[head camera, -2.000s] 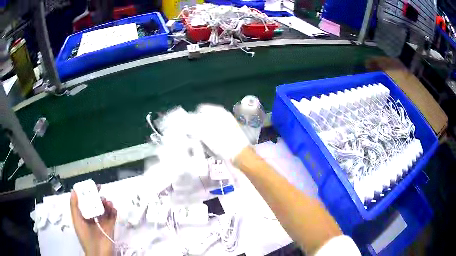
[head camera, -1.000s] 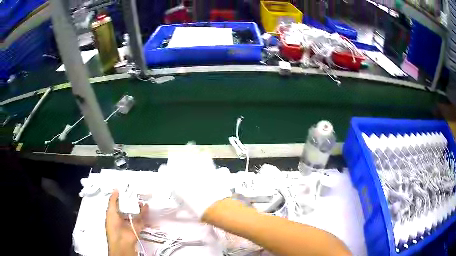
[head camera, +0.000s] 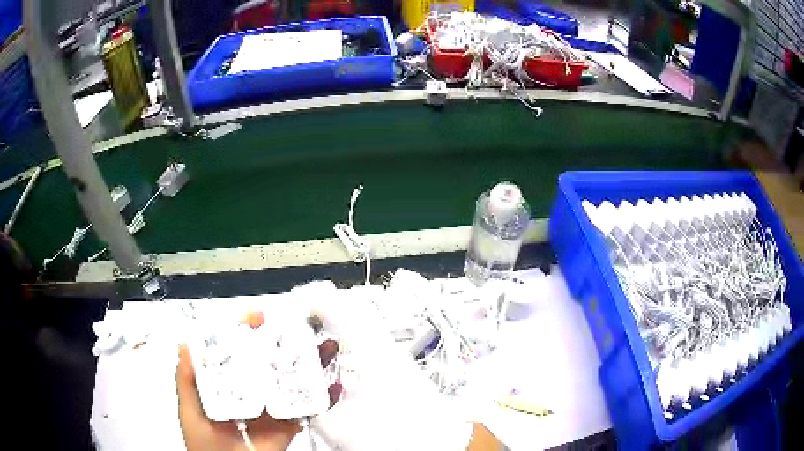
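Note:
Two white power adapters (head camera: 229, 374) lie side by side in my bare left hand (head camera: 198, 418), with their printed faces up and cords running down toward me. My left fingers show behind and beside them. My right hand (head camera: 379, 410), in a white glove, is just right of the adapters and low in the picture. It blends into the white cover, so its fingers and anything in them cannot be made out. Loose adapters and bundled white cords (head camera: 450, 339) lie on the white table cover (head camera: 564, 370). A small yellow strip (head camera: 526, 405) lies right of my glove.
A clear bottle (head camera: 496, 233) stands at the belt edge. A blue tote (head camera: 626, 374) with rows of adapters and cords is at the right. The green conveyor belt (head camera: 291, 176) crosses behind, carrying some adapters. Beyond are a blue tote (head camera: 291, 88) and red bins (head camera: 555, 72). A metal post (head camera: 79, 158) stands left.
My left hand now holds two adapters side by side instead of one. My gloved hand has come down and back toward me, right of them. The view has shifted.

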